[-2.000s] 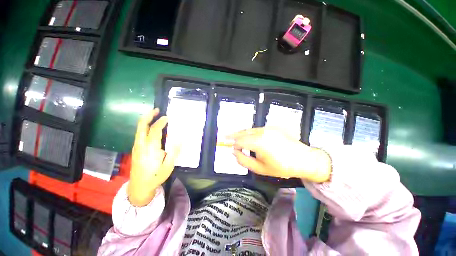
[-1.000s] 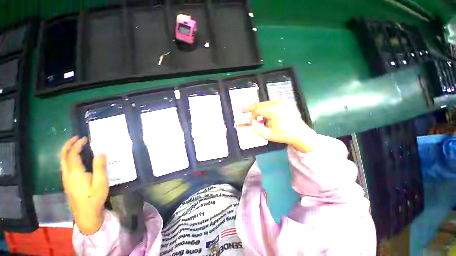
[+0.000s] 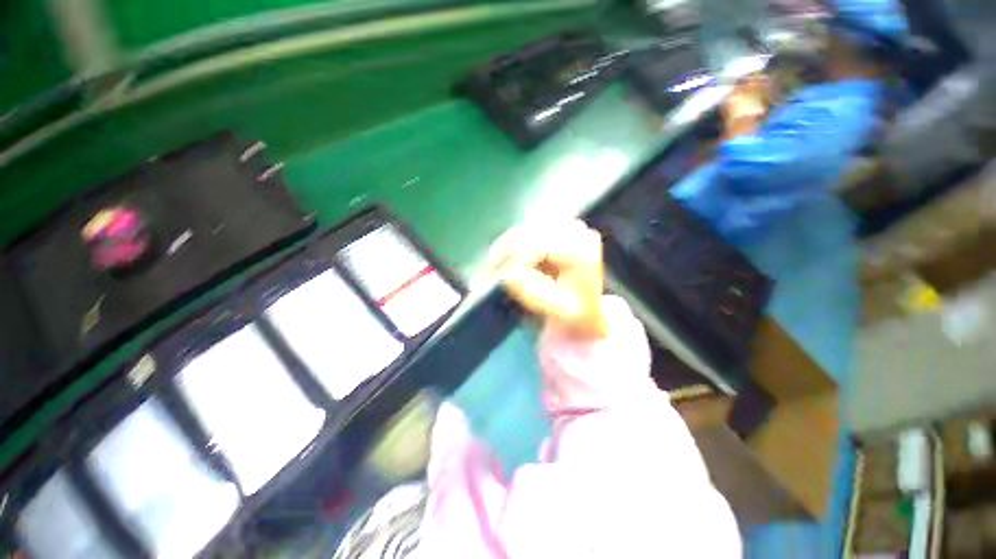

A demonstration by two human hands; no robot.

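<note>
The long black phone tray (image 3: 295,409) lies slanted at the lower left, with a phone in each slot. The phones' screens are lit white; the rightmost phone (image 3: 402,282) has a thin red line across it. My right hand (image 3: 554,273) is blurred, raised just right of the tray's right end, fingers bent. It does not touch the phones; whether it holds anything is not clear. My left hand is out of the picture.
A second black tray (image 3: 197,207) with a pink counter (image 3: 116,238) lies beyond, at left. More black trays (image 3: 546,82) are at the back. Stacked black trays (image 3: 688,273) and brown cardboard (image 3: 797,415) are at right. A person in blue (image 3: 808,142) is at upper right.
The view has swung right, so the trays sit further left and slanted. My right hand has left the phone screens and is past the tray's right end. My left hand has gone out of view.
</note>
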